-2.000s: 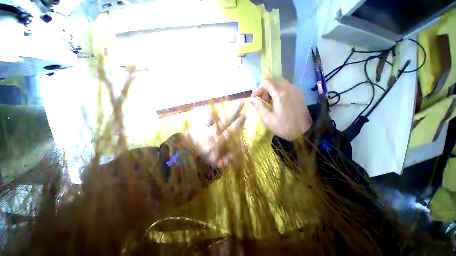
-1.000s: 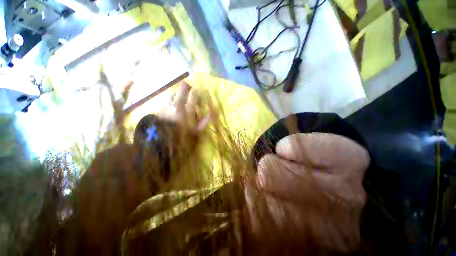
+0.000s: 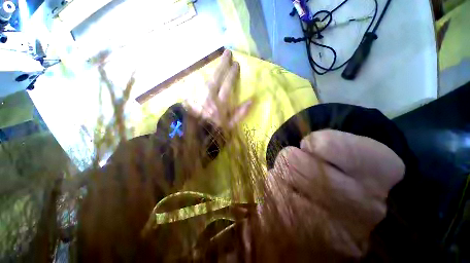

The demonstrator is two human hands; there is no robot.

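A yellow fabric panel (image 3: 278,90) lies on the machine bed and drapes towards my lap. A thin, straight brown strip (image 3: 180,75) lies along its upper edge, slanting up to the right. My left hand (image 3: 219,95) rests flat on the yellow cloth with fingers apart, fingertips at the strip's right end. My right hand (image 3: 340,174) is large and close to the camera at the lower right, off the panel, with fingers curled. Loose hair covers its fingertips, so whether it holds anything is hidden.
The glaring white machine bed (image 3: 103,82) has a slotted plate at the top. Parts of the machine (image 3: 18,64) show at upper left. On the right side table (image 3: 402,67) lie tangled black cord (image 3: 330,56) and a black-handled tool (image 3: 359,55). Hair blocks the lower view.
My right hand has left the strip's right end and come back close to the camera. My left hand has moved up to that end. The view has shifted and tilted.
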